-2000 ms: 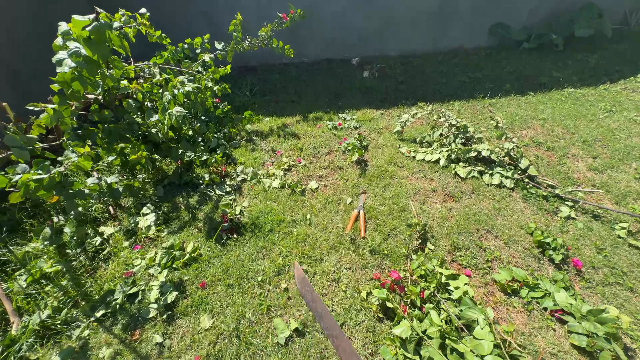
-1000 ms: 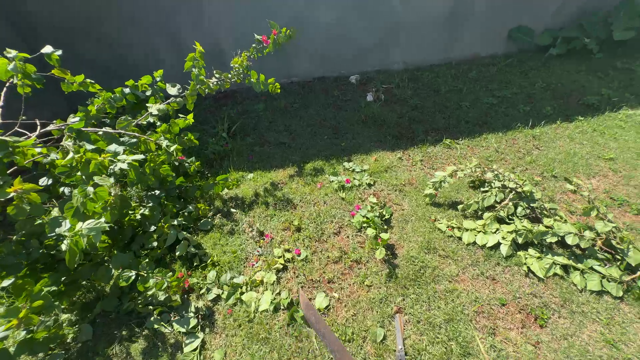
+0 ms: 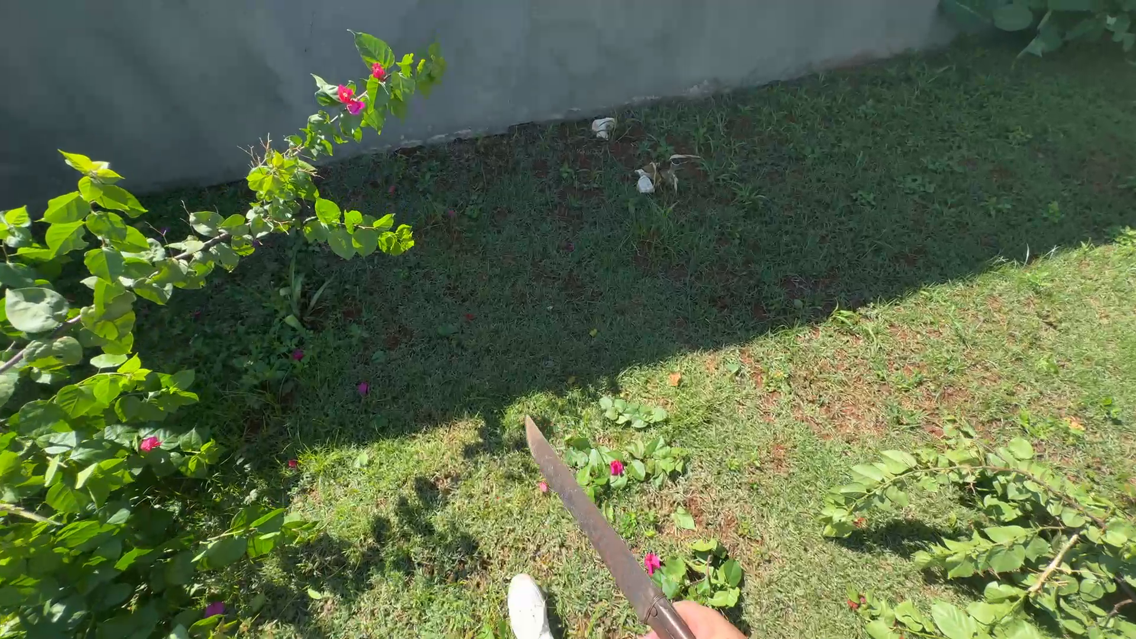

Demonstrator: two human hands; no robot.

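Note:
At the bottom edge, my right hand (image 3: 701, 621) is closed around the handle of a machete (image 3: 603, 537), only part of the hand showing. Its long, rust-brown blade points up and to the left over the grass. Beyond and beside the blade lie small cut leafy sprigs (image 3: 657, 461) with pink flowers. A bougainvillea bush (image 3: 98, 426) fills the left side, one long branch with pink blooms reaching toward the wall. My left hand is out of the frame.
A grey wall (image 3: 497, 62) runs along the back, its shadow across the grass. Cut leafy branches (image 3: 1003, 532) lie at the lower right. Whitish debris (image 3: 645, 181) sits near the wall. A white shoe (image 3: 528, 608) shows at the bottom; large-leaved plants (image 3: 1065, 18) stand at the upper right.
The view has moved forward toward the wall. The orange-handled shears on the grass have passed out of view. My right hand has come into view at the machete's handle.

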